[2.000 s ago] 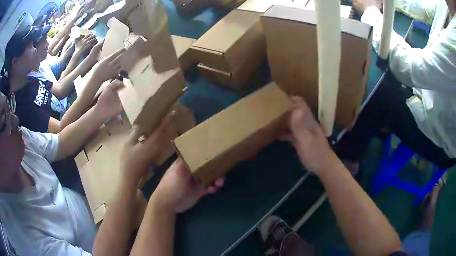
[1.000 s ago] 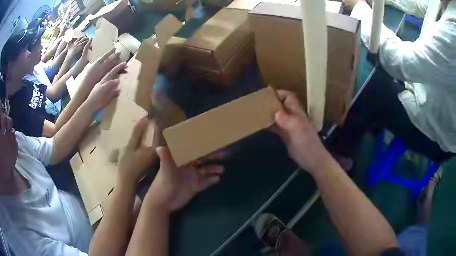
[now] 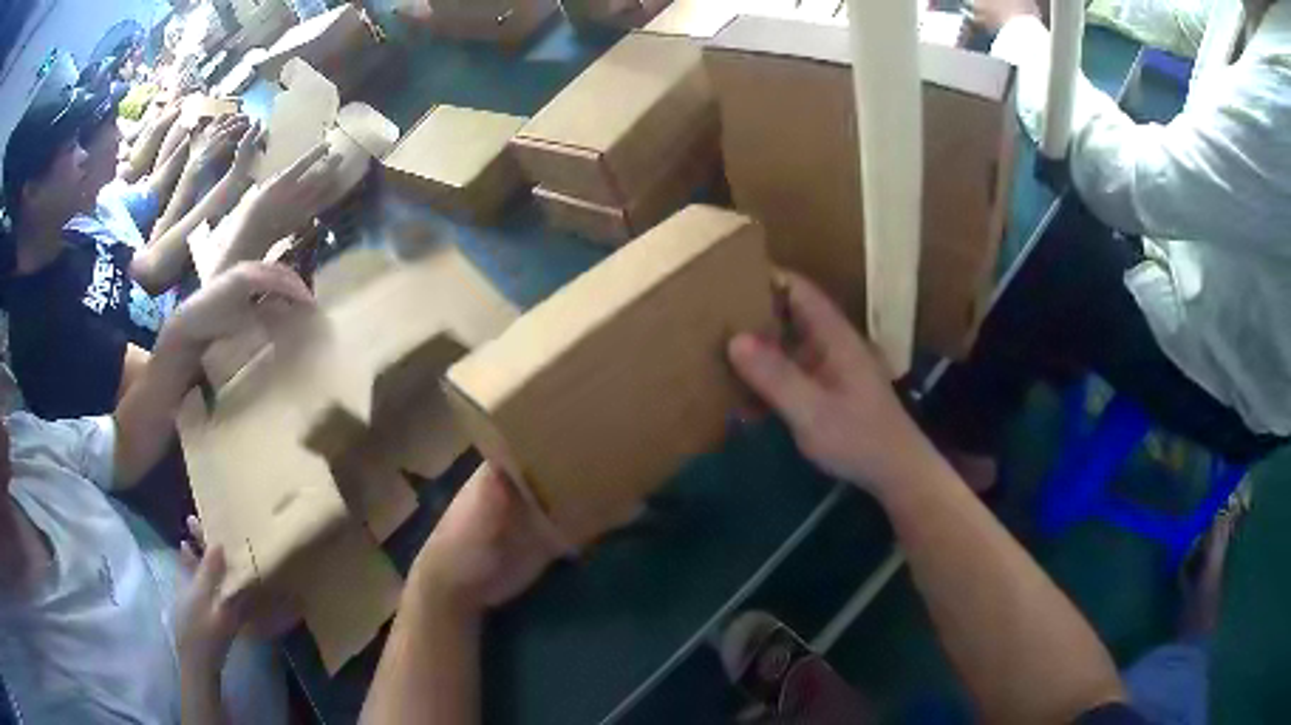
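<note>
A closed brown folded mailer box (image 3: 623, 375) is held tilted above the dark green table, with a large flat face and a narrow long side showing. My left hand (image 3: 489, 538) holds its lower left corner from below; the fingertips are partly hidden behind the box. My right hand (image 3: 821, 375) grips its right end, with the thumb on the large face and the other fingers behind the end.
Stacked finished boxes (image 3: 616, 128) and a single closed box (image 3: 453, 156) lie beyond my hands. A large upright carton (image 3: 793, 156) stands behind a pale post (image 3: 888, 184). At left a neighbour handles a flat box blank (image 3: 269, 439). A blue stool (image 3: 1133, 467) and seated person are at right.
The held box has turned from showing mainly a narrow side to showing its large face. The neighbour's blank at left has swung down and lies lower.
</note>
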